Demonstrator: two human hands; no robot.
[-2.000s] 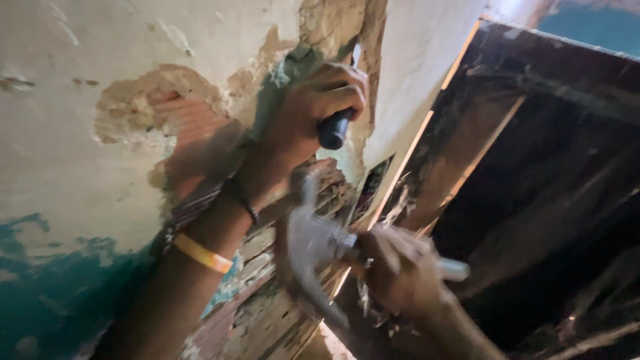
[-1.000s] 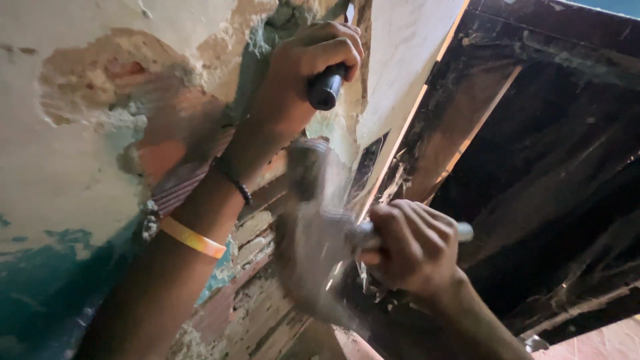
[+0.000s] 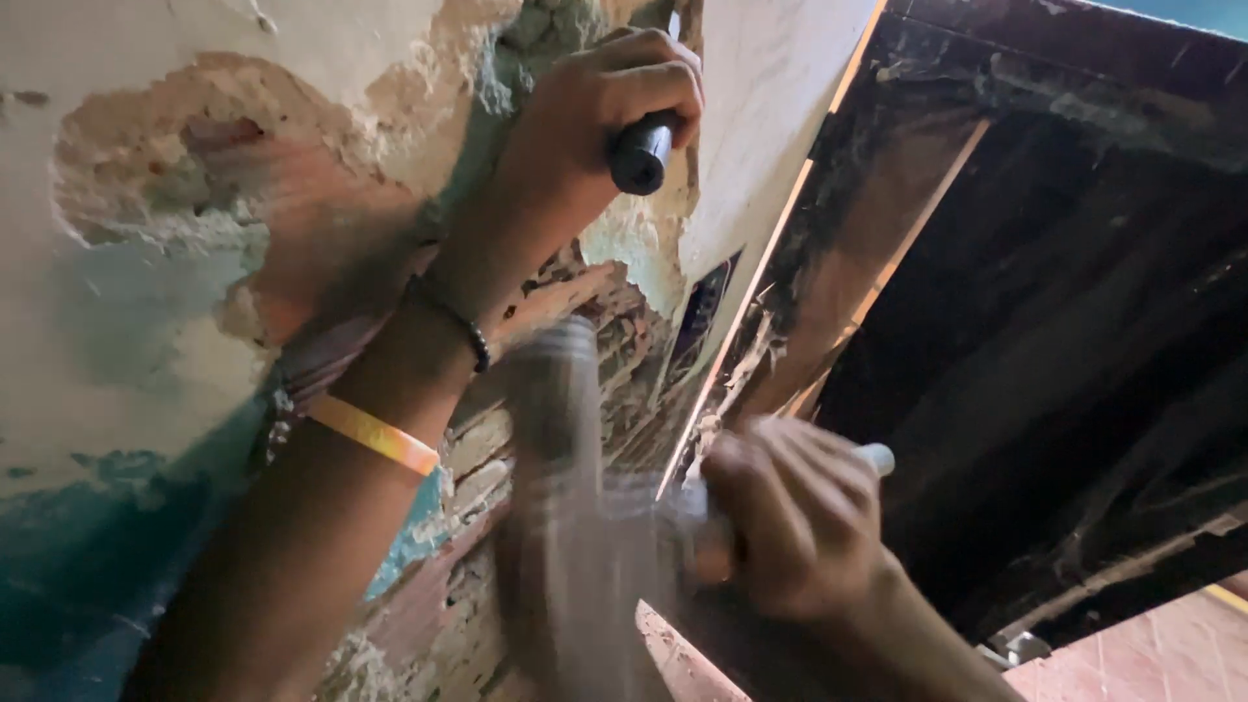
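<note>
My left hand is closed around the dark handle of a chisel-like tool, held up against the broken plaster edge. A sliver of its metal shows above my knuckles; its tip is hidden. Lower right, my right hand grips the handle of a claw hammer, its head blurred by motion below the left hand's tool and not touching it. The handle's pale end sticks out past my fingers. Behind both hands the plastered wall is broken open, with rough brickwork exposed.
A dark wooden door or shutter with a frame stands to the right, a thin line of light along its near edge. A small dark box or opening is set in the wall beside it. Reddish floor tiles show at lower right.
The hammer has stayed in my right hand, its head blurred in every frame. My left hand keeps its hold on the dark handle. The view has shifted a little.
</note>
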